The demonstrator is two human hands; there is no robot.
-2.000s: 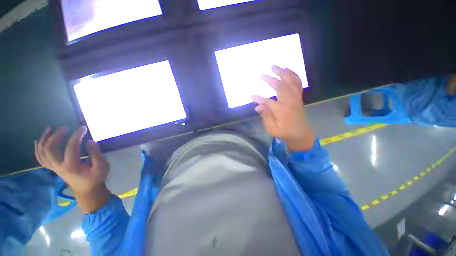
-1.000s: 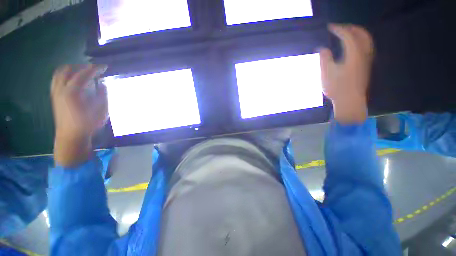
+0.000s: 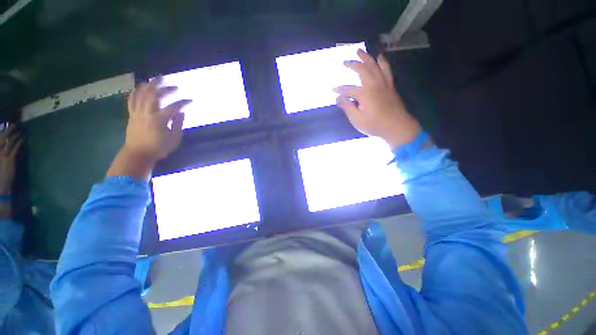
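Note:
A black foam tray [image 3: 269,141] holds tablets in two rows of two. All screens glow white and look overexposed. My left hand [image 3: 151,125] is over the left edge of the upper left tablet [image 3: 219,95], fingers bent and apart. My right hand [image 3: 376,101] is over the right part of the upper right tablet [image 3: 304,85], fingers spread. Whether the fingertips touch the screens cannot be told. The lower left tablet [image 3: 206,199] is uncovered. My right wrist and sleeve cover the right edge of the lower right tablet [image 3: 343,176].
The tray lies on a dark green bench [image 3: 78,154]. Pale frame bars [image 3: 82,95] show left and at the upper right [image 3: 412,29]. A black mass [image 3: 523,111] stands at right. Another person's hand [image 3: 8,154] is at the far left. A blue stool [image 3: 546,212] is at lower right.
The tray sits lower in view, so the upper row shows fully. My hands have moved from the tray's sides onto the upper tablets. Bench bars have come into view.

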